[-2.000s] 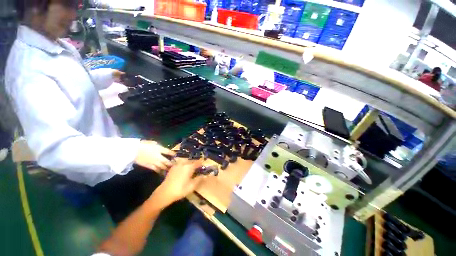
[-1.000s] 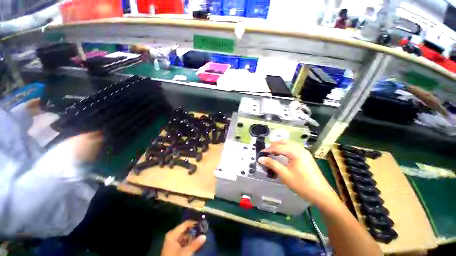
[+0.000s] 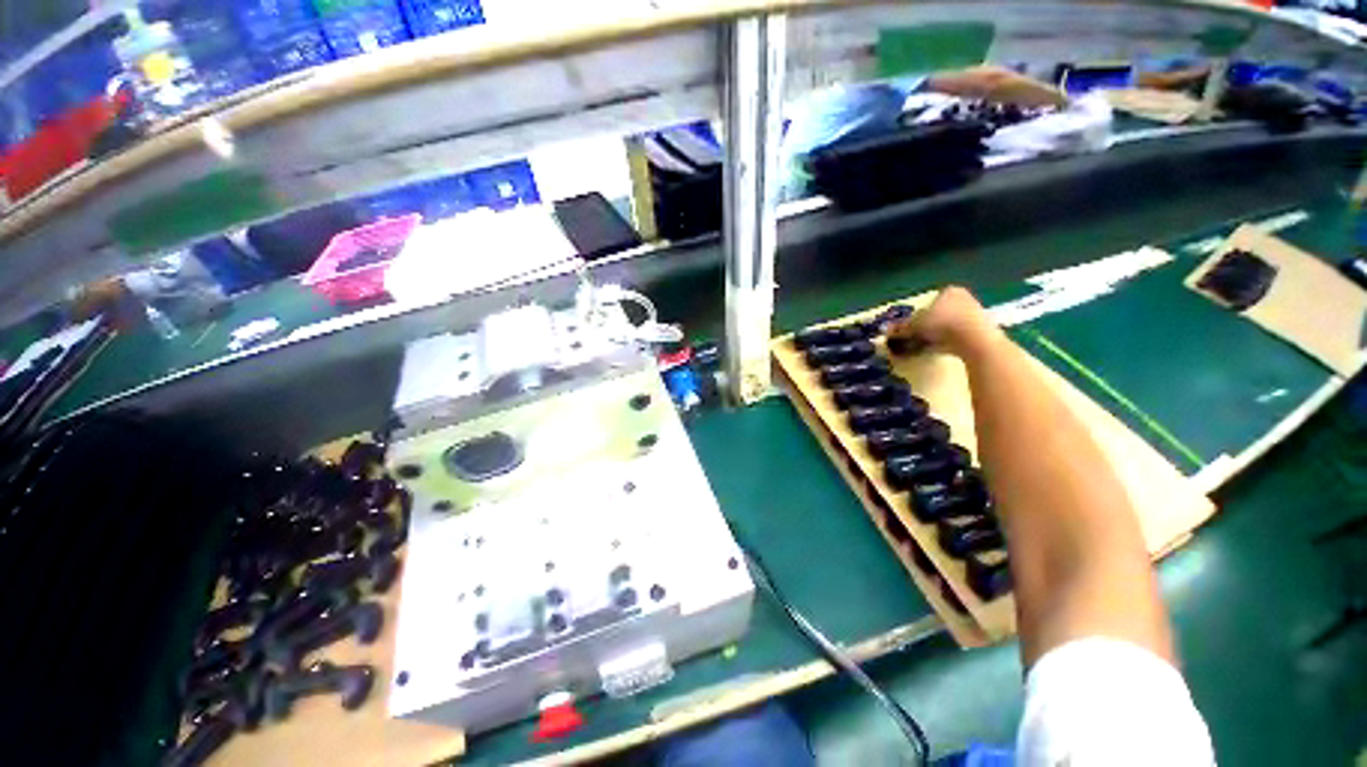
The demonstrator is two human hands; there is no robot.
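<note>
My right hand [image 3: 942,322] is at the far end of the output cardboard [image 3: 1102,450], at the top of a neat row of black plastic parts [image 3: 907,435]. Its fingers are around a black part that is mostly hidden. My left hand is out of view. The silver fixture [image 3: 577,517] stands left of the cardboard, with a dark round hole in its pale green plate and a red button [image 3: 556,716] on its front edge. No black part shows in its front nest.
Loose black parts lie heaped on the infeed cardboard [image 3: 338,725] at left. A metal post [image 3: 750,210] rises between fixture and output cardboard. A dark cable [image 3: 840,659] runs over the bench edge. A pink basket [image 3: 360,258] is behind the fixture. More cardboard [image 3: 1304,307] lies far right.
The view has turned right. My right hand has moved from the fixture nest to the output cardboard, and the black part has left the nest. My left hand has gone out of view.
</note>
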